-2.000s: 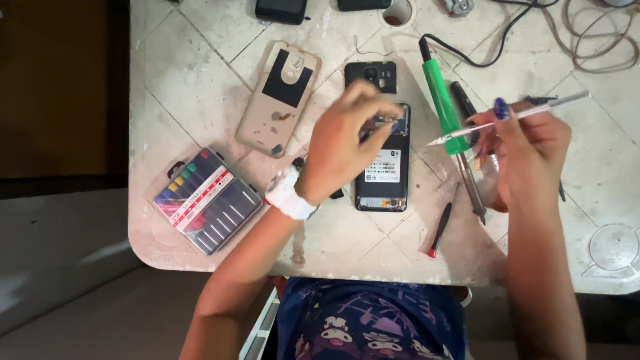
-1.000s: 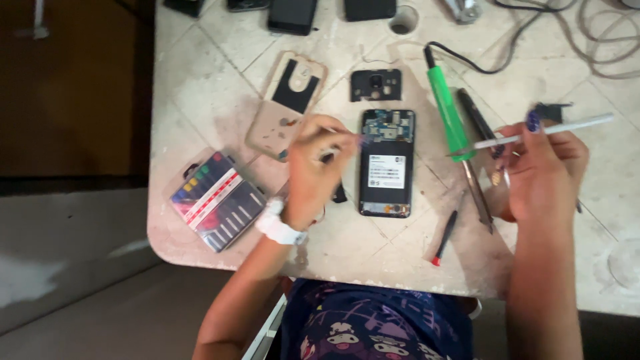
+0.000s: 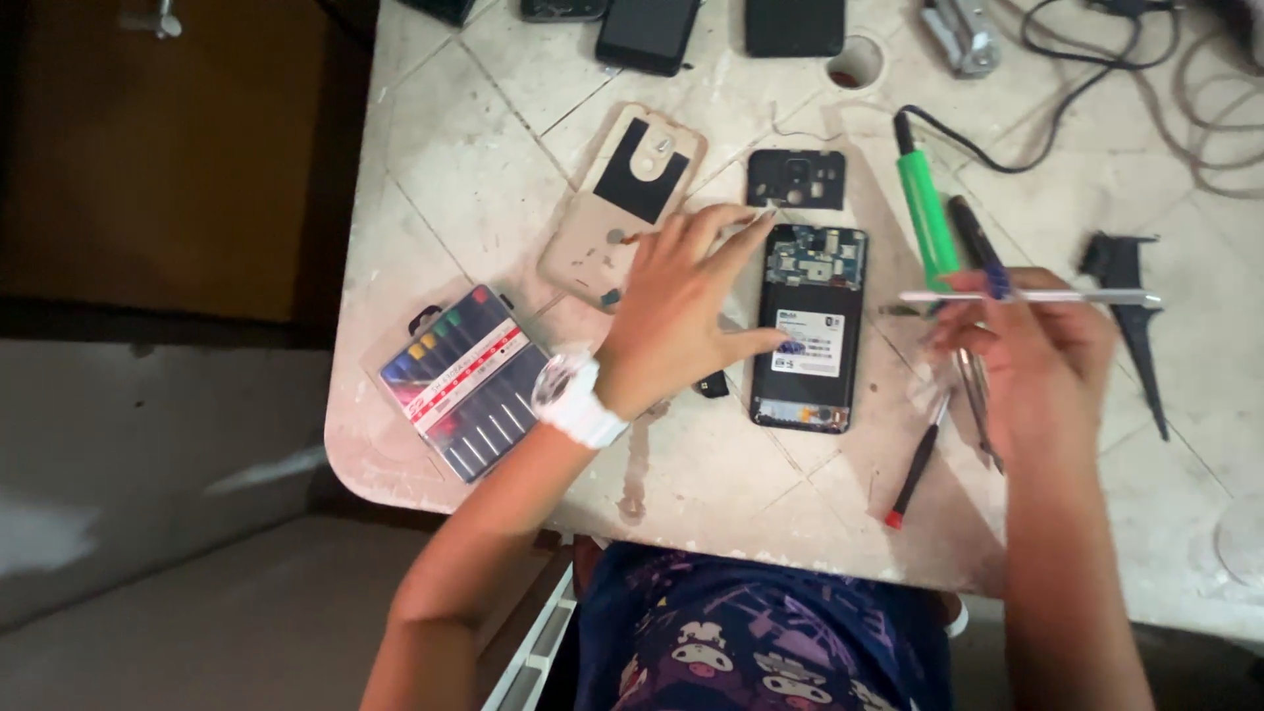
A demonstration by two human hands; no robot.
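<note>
An opened smartphone (image 3: 810, 331) lies on the table with its circuit board and battery exposed. My left hand (image 3: 686, 306), a white watch on its wrist, is spread at the phone's left side, thumb over the battery's edge; whether it touches is unclear. Its index fingertip is near the black inner cover (image 3: 796, 180) above the phone; I cannot tell whether a small thing is between the fingertips. My right hand (image 3: 1032, 365) grips a thin pen-like metal tool (image 3: 1096, 296), tip pointing left. Beside that hand lie a green-handled soldering iron (image 3: 926, 212) and a screwdriver (image 3: 916, 469).
A beige phone back cover (image 3: 583, 237) and a screwdriver set in its case (image 3: 462, 383) lie at the left. A black plastic piece (image 3: 1136, 336) is at the right. More phones (image 3: 647, 35), a metal tool (image 3: 958, 38) and cables (image 3: 1076, 64) lie along the far side.
My left hand has opened from a pinch near the phone's board and is now spread beside the phone. The tool in my right hand has turned to nearly level.
</note>
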